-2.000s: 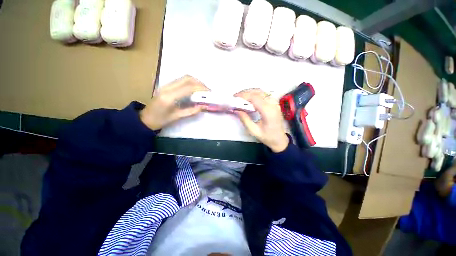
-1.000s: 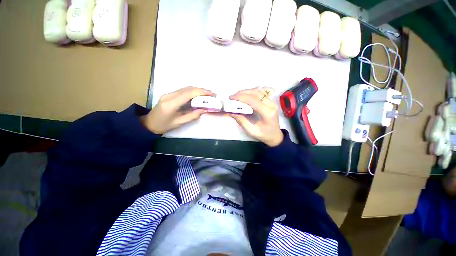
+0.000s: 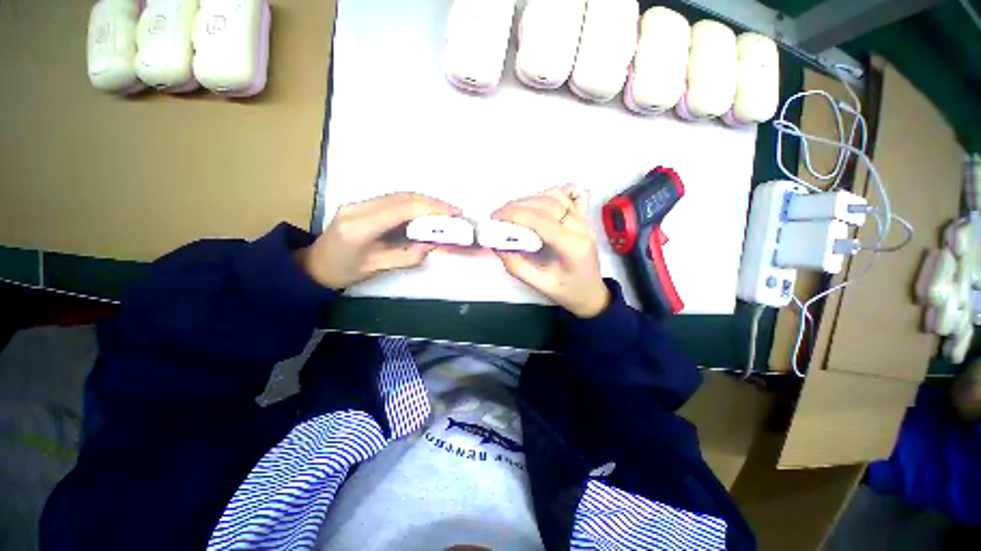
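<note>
My left hand (image 3: pixel 377 239) holds a thin white hand warmer half (image 3: pixel 439 229) with a small dark slot on its end face. My right hand (image 3: pixel 562 250) holds a second white half (image 3: pixel 509 236), also with a dark slot. The two halves are side by side, their inner ends touching or nearly so, over the white work sheet (image 3: pixel 430 151). A ring shows on my right hand. The palms are hidden. A red and black infrared thermometer (image 3: pixel 645 231) lies on the sheet, right of my right hand.
Cream hand warmers (image 3: pixel 602 48) stand in a row at the sheet's back. Three more (image 3: pixel 178 45) stand on the cardboard sheet (image 3: pixel 140 161) at left. A power strip (image 3: pixel 765 242) with white chargers (image 3: pixel 812 245) and cables (image 3: pixel 834 140) lies at right. A person's blue sleeve (image 3: pixel 925 447) shows far right.
Over the two seconds the view has shifted slightly. The two halves have come closer together and their pink side no longer shows. Both hands keep their hold.
</note>
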